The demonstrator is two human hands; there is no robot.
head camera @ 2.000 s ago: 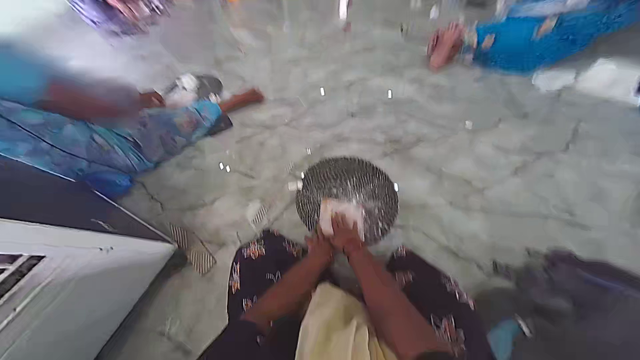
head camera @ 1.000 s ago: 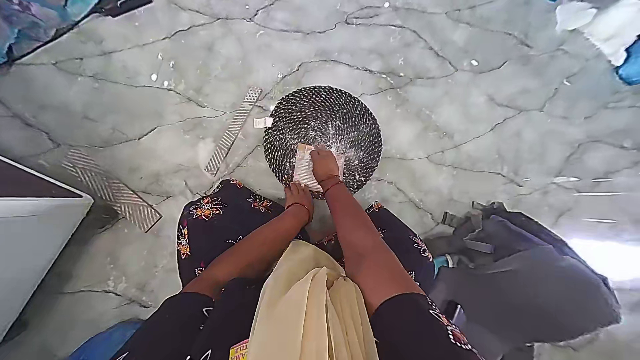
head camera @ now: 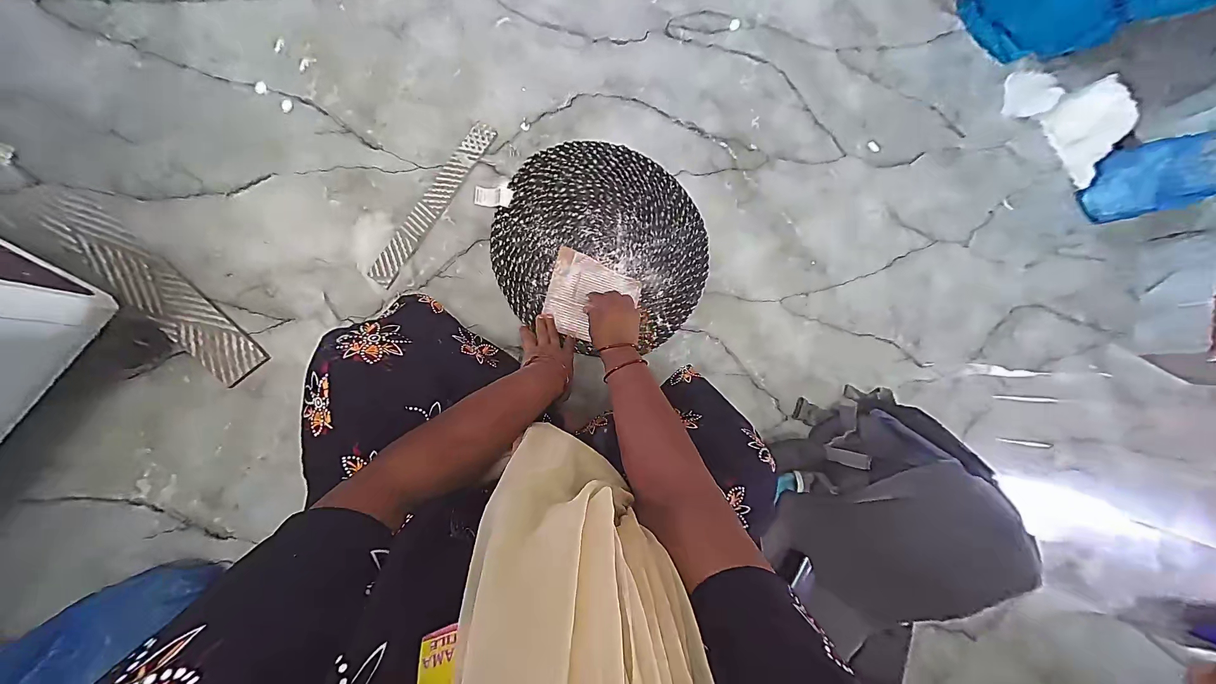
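Observation:
A round black-and-white braided mat (head camera: 608, 199) lies on the marble-patterned floor before my knees, with a whitish patch on its surface and a small white tag (head camera: 493, 196) at its left edge. On the lower part of the mat is a flat, pale ribbed piece (head camera: 581, 285), perhaps cardboard or cloth. My right hand (head camera: 613, 318) is closed on this piece's right side, its wrist bearing thin red bands. Flat beside the piece's lower left corner, my left hand (head camera: 546, 351) rests on the mat's near edge with its fingers extended.
Striped strips (head camera: 432, 204) (head camera: 161, 285) lie left of the mat, near a white box-like corner (head camera: 47, 323). A grey bag (head camera: 902, 522) sits by my right knee. Blue material (head camera: 1154, 176) and white scraps (head camera: 1088, 123) are at upper right, blue plastic (head camera: 109, 617) at lower left.
The view has tilted down since two seconds ago, and the people on the floor seen then are largely out of it. Both hands remain at the mat and the pale piece.

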